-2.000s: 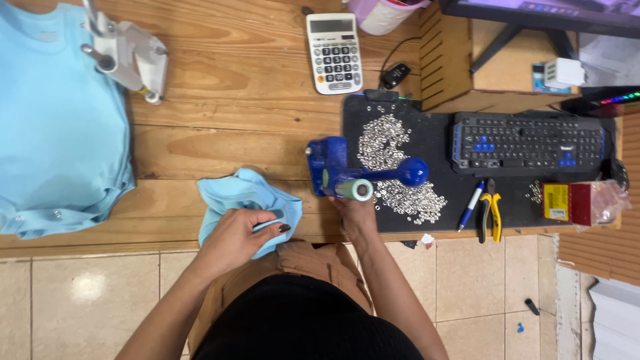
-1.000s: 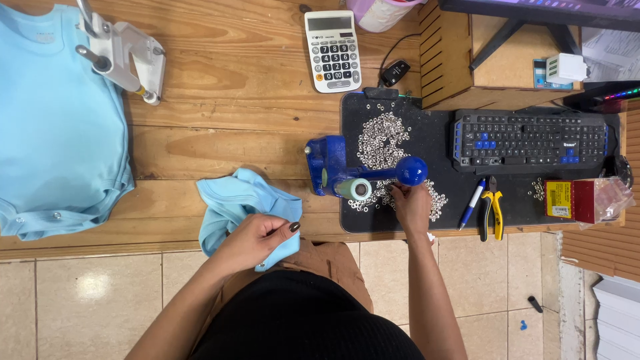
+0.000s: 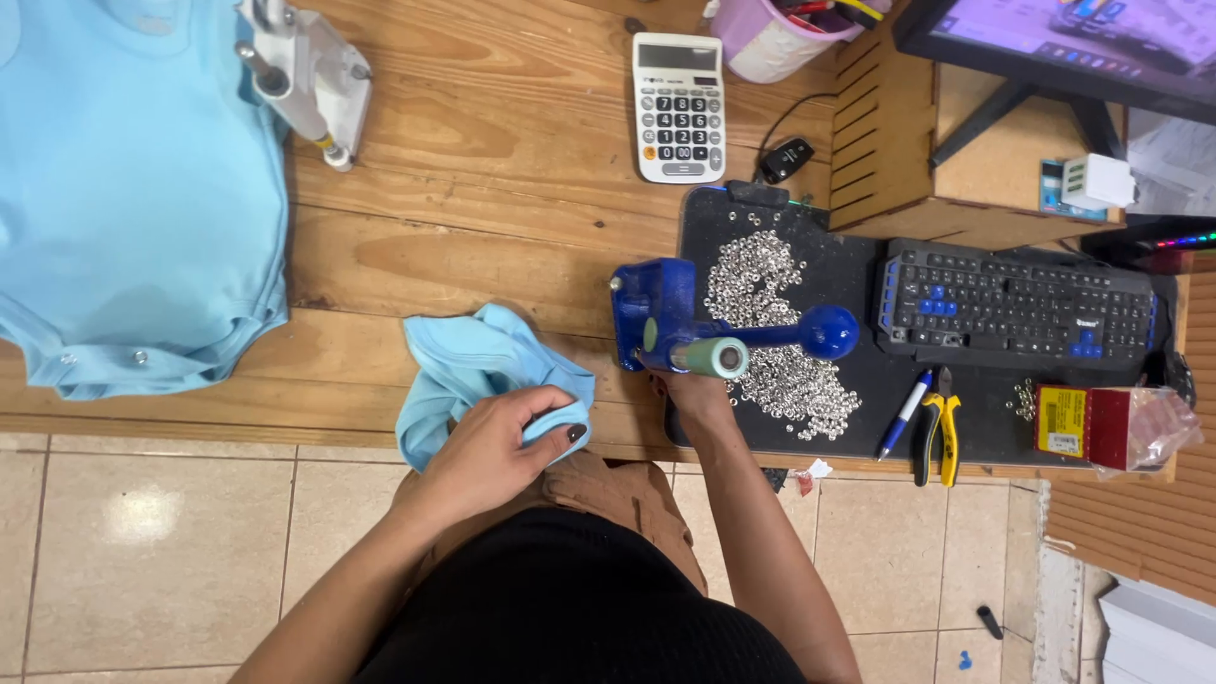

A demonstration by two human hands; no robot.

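Note:
My left hand (image 3: 503, 446) pinches the folded edge of a light blue cloth garment (image 3: 475, 356) at the table's front edge. To its right stands a blue hand press (image 3: 655, 309) with a round knob on its lever and a pale green cylinder at its head. My right hand (image 3: 698, 399) is under the head of the press; its fingertips are mostly hidden, so what they hold cannot be seen. Just behind and to the right, many small silver ring-shaped metal fasteners (image 3: 793, 380) lie in heaps on a black mat (image 3: 874, 418).
Light blue bodysuits (image 3: 142, 209) with snaps lie at left, beside a white press (image 3: 328, 85). A calculator (image 3: 679, 109), car key (image 3: 787, 160), keyboard (image 3: 1016, 304), pen (image 3: 905, 415), yellow-handled pliers (image 3: 939, 437) and red box (image 3: 1102, 423) are on the table. A monitor (image 3: 1073, 47) stands at back right.
My right hand has moved left from the fasteners to under the press head, near where it was two seconds ago. My left hand still holds the garment, with its edge now folded up.

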